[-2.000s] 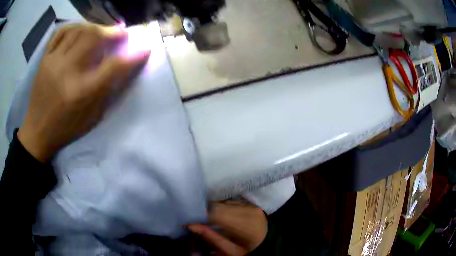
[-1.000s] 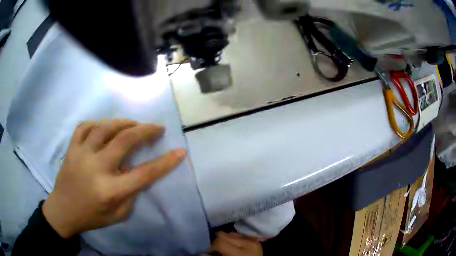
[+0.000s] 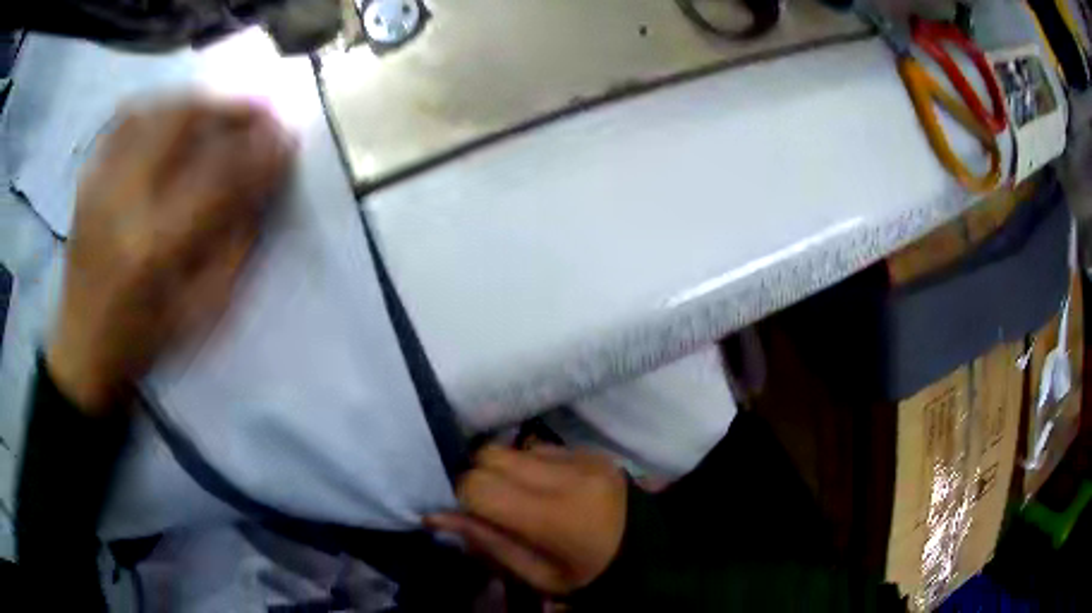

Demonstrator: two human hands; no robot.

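Note:
A pale blue-grey fabric panel (image 3: 311,347) lies over the left of the machine table and hangs down at the front edge. A dark strip (image 3: 413,347) shows along its right edge. My left hand (image 3: 180,216), blurred, is on the panel below the lit needle area, its fingers bent; whether it grips cloth is unclear. My right hand (image 3: 545,503) is at the table's front edge, thumb and fingers closed on the panel's lower right corner. The sewing machine's dark lower parts (image 3: 156,18) are cut off at the top; the needle is hidden in glare.
The beige machine bed (image 3: 515,84) is at the top. Black handles (image 3: 733,14) are cut off above. Orange and red scissors (image 3: 952,114) lie at the table's right end. A scale (image 3: 766,293) runs along the front edge. Dark draped cloth (image 3: 976,305) and cardboard boxes (image 3: 958,467) stand right.
My left hand has moved up toward the lit needle area. My right hand shows more fully at the panel's corner. The dark strip now shows along the right edge. The view has shifted.

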